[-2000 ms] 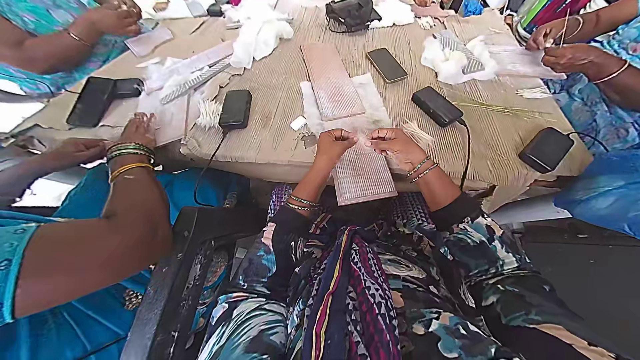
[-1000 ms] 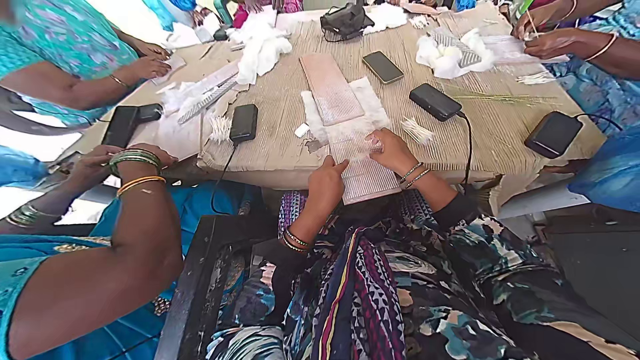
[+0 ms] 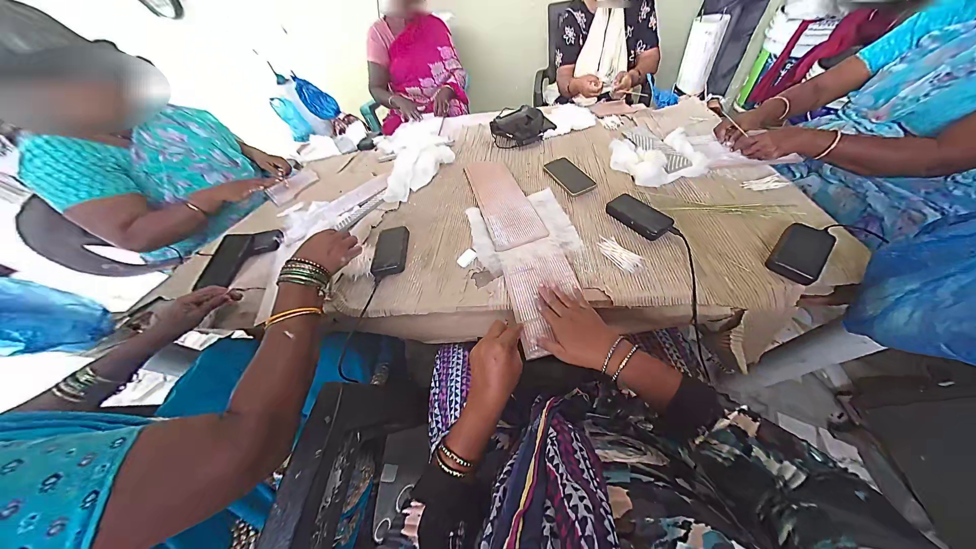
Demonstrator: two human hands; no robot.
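A ribbed pinkish board (image 3: pixel 534 278) lies lengthwise before me, its near end jutting over the table edge. My right hand (image 3: pixel 576 324) rests on its right side with the fingers spread. At the board's near left edge is my left hand (image 3: pixel 497 362), fingers curled; whether it pinches the edge or something small cannot be made out. A second ribbed pinkish board (image 3: pixel 505 206) lies beyond, partly over a white cloth (image 3: pixel 563 217). A bundle of thin white sticks (image 3: pixel 621 254) is to the right of the cloth, and a small white piece (image 3: pixel 467 258) to its left.
Around the table, covered in brown corrugated paper (image 3: pixel 427 267), several people sit at work, one close on my left. A smartphone (image 3: pixel 569 177), black corded boxes (image 3: pixel 639 216) (image 3: pixel 390 252), a black cloth bundle (image 3: pixel 521 126) and white cotton-like cloth (image 3: pixel 415 160) lie on it.
My hands have come nearer to the table's front edge, along the near board. The view has tilted up, showing people across the table.
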